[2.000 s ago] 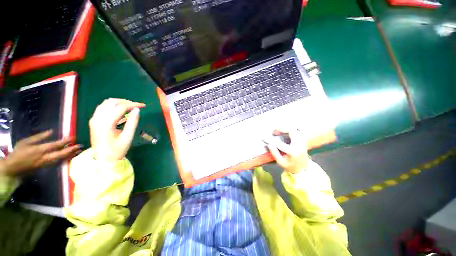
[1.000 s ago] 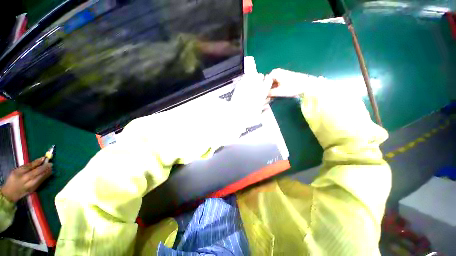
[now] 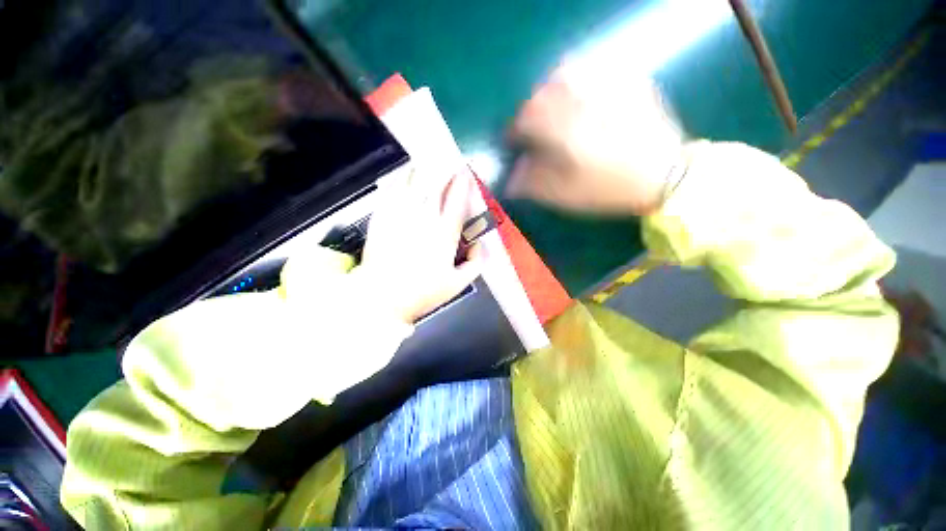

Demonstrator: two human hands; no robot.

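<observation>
The open laptop (image 3: 373, 363) lies angled in front of me, its large dark screen (image 3: 135, 135) at the upper left. My left hand (image 3: 415, 244) reaches across the keyboard to the right edge of the base. Its fingertips are around a short USB flash drive (image 3: 478, 226) at that edge; whether it is fully in the port cannot be told. My right hand (image 3: 591, 145) is blurred above the bench, right of the laptop and apart from it, fingers spread and no object visible in them. My left sleeve hides much of the keyboard.
A white liner (image 3: 519, 301) and red pad (image 3: 539, 275) show along the laptop's right edge. The green bench (image 3: 446, 42) extends behind. Another laptop on a red-edged pad (image 3: 36, 410) is at the lower left. A brown strip (image 3: 766, 62) crosses the bench; yellow floor marking (image 3: 861, 88) is beyond.
My right hand has moved off the laptop's right edge. My left hand is now clearly seen there at the flash drive. The laptop appears lower left and turned; the other person's hand is out of view.
</observation>
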